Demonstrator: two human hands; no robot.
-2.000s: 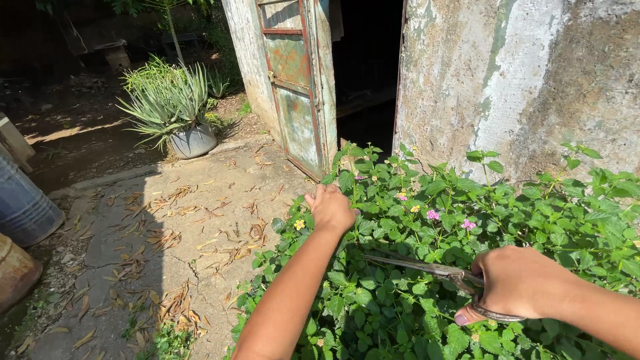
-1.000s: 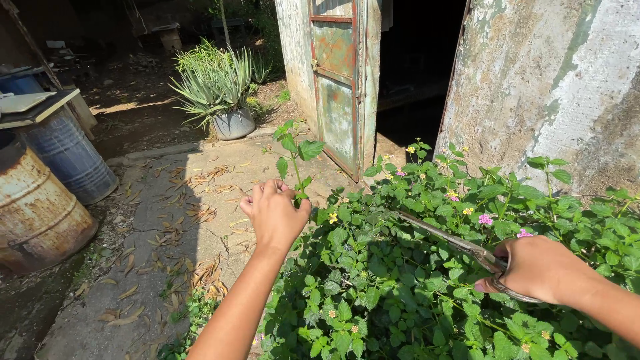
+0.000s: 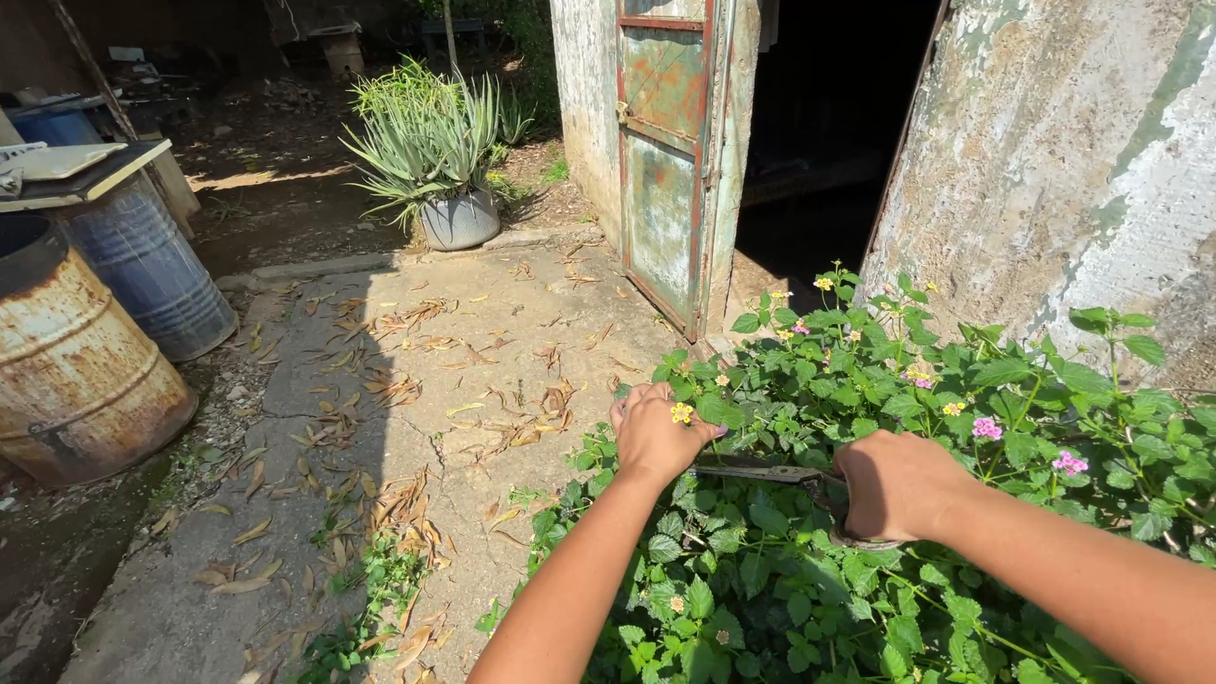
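A leafy lantana shrub [image 3: 760, 570] with small yellow and pink flowers fills the lower right. My left hand [image 3: 657, 432] is closed at the shrub's left edge around a leafy stem, with a yellow flower cluster [image 3: 681, 413] against its back. My right hand [image 3: 898, 489] grips the handles of metal shears [image 3: 769, 472]. Their blades point left among the leaves, and the tip lies just below and right of my left hand. Leaves and fingers hide where the blades meet any stem.
A rusty metal door [image 3: 665, 161] stands ajar by a dark doorway in a weathered wall [image 3: 1035, 180]. A potted aloe [image 3: 460, 218] sits beyond the concrete path [image 3: 475, 380], strewn with dry leaves. A rusty drum [image 3: 85, 370] and a blue drum [image 3: 152, 266] stand left.
My left hand held up a cut leafy sprig one second ago; that sprig is gone from it, and the hand is back at the shrub. The shears have come close to it.
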